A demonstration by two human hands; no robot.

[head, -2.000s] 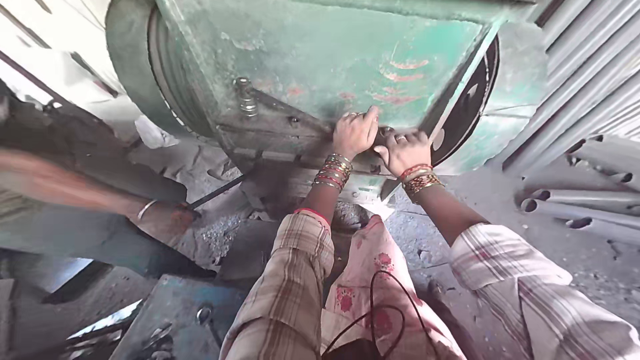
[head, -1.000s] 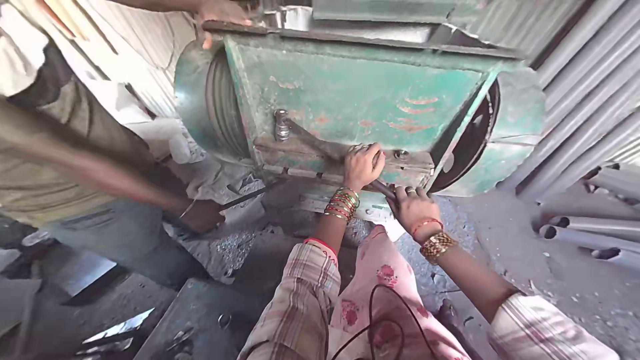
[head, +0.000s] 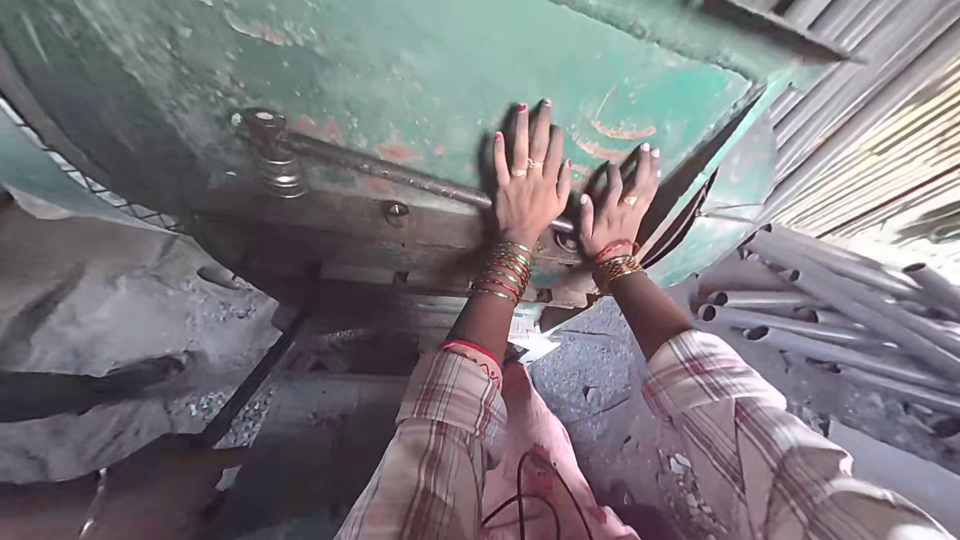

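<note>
My left hand point(head: 531, 180) lies open with fingers spread against a green painted metal panel point(head: 420, 67), its palm over a metal bar point(head: 397, 174). Just right of it, my right hand point(head: 619, 199) also presses flat on the panel, beside the bar's right end. The bar runs leftward to a round metal head point(head: 266, 127) above a coiled spring or threaded stud point(head: 281, 176). Along the panel's lower edge is a metal strip with a bolt point(head: 397, 211). Neither hand is closed around anything; the bar is partly hidden under my left hand.
Metal pipes point(head: 814, 349) lie on the ground at the right, near corrugated sheeting point(head: 877, 120). At the lower left, another person's hand point(head: 180, 472) is by a dark rod point(head: 259, 375). Rubble and dust cover the ground point(head: 592, 390).
Both my hands have gone from curled around the bar to flat on the panel. The view has moved considerably, and the panel fills more of it. The other person's torso is out of view.
</note>
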